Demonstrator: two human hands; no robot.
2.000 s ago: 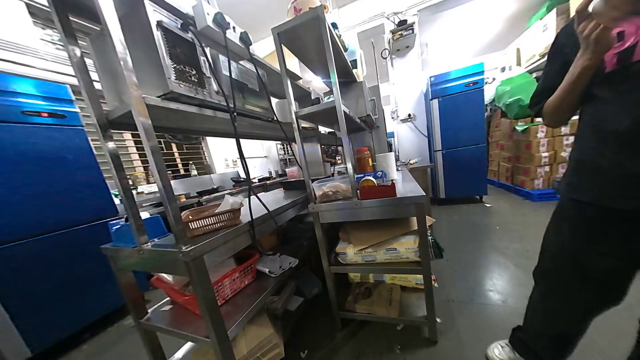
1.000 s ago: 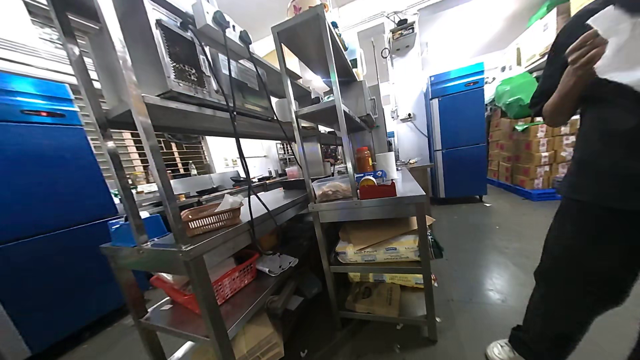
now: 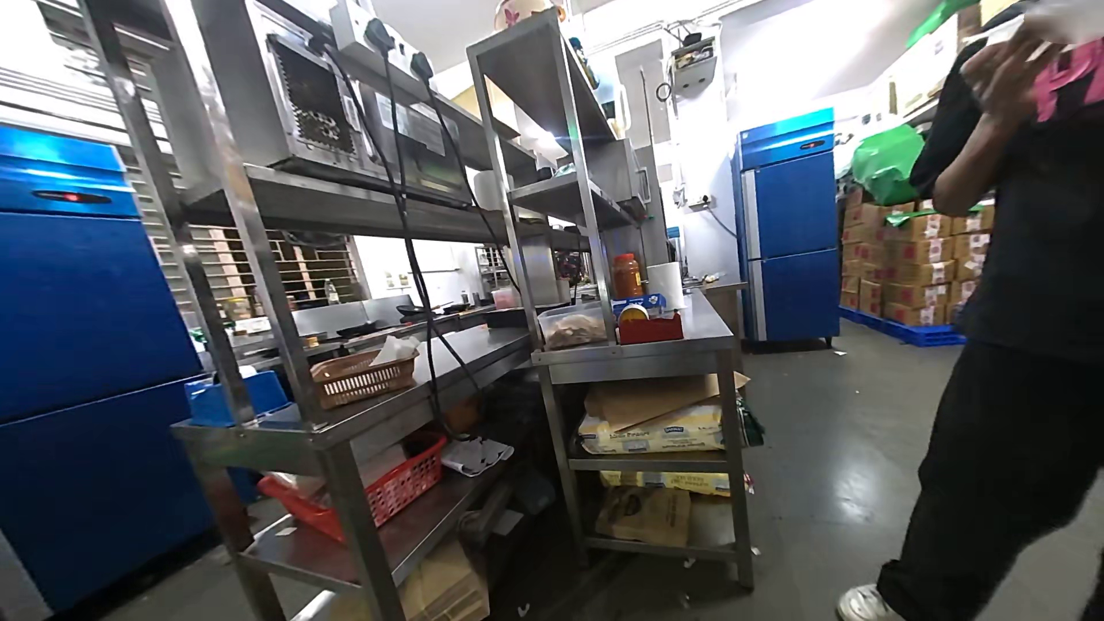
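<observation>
Neither my left hand nor my right hand shows in the head view. Nearest to me stands a stainless steel rack [image 3: 379,435], with a microwave oven [image 3: 315,95] on its upper shelf. A brown plastic basket [image 3: 366,379] rests on the worktop, and a red plastic basket [image 3: 405,483] sits on the shelf below. On the adjoining steel table [image 3: 638,349] are a clear container [image 3: 573,329] of food, a red box [image 3: 651,329], a jar with a red lid [image 3: 627,276] and a white paper roll [image 3: 666,285].
Another person [image 3: 1026,285] in dark clothes stands at the right, hands raised near something white and blurred. Blue refrigerators stand at the left [image 3: 95,345] and back [image 3: 789,233]. Stacked cartons [image 3: 918,267] rest on a blue pallet [image 3: 927,335]. Black cables [image 3: 405,216] hang before the rack.
The other person's hands and the white sheet near them have moved; one second ago the sheet showed broad and flat at the right edge. The rack and its contents have not moved.
</observation>
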